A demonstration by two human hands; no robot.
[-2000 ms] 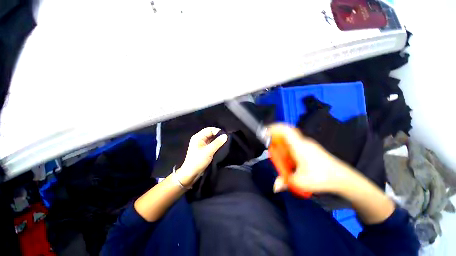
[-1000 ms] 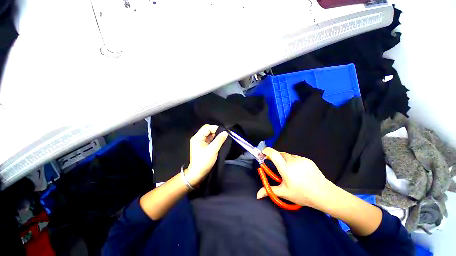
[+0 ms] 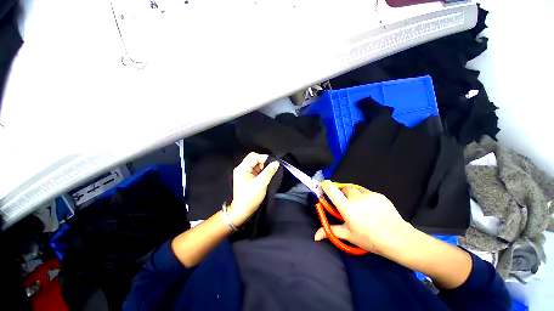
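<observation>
My left hand [image 3: 249, 187] pinches the edge of a black garment piece [image 3: 262, 212] between thumb and fingers above my lap. My right hand [image 3: 364, 218] holds scissors [image 3: 327, 222] by their red-orange handle loops; a bit of yellow shows at the top of the handle. The silver blades point up and left, and their tips meet the cloth at my left fingertips. The blades look nearly closed. The lower part of the garment piece hangs below my left hand, partly hidden by it.
The white table [image 3: 200, 67] with a ruler-marked front edge spans the top. Beneath it, a blue crate [image 3: 389, 94] carries black cloth [image 3: 395, 164]. More black cloth lies at left. A grey fabric heap [image 3: 507, 194] is at right, a red object [image 3: 45, 291] at lower left.
The scissors have come down from near the table edge to the cloth at my left fingertips. The view has shifted slightly. Since one second ago, the hands have barely moved.
</observation>
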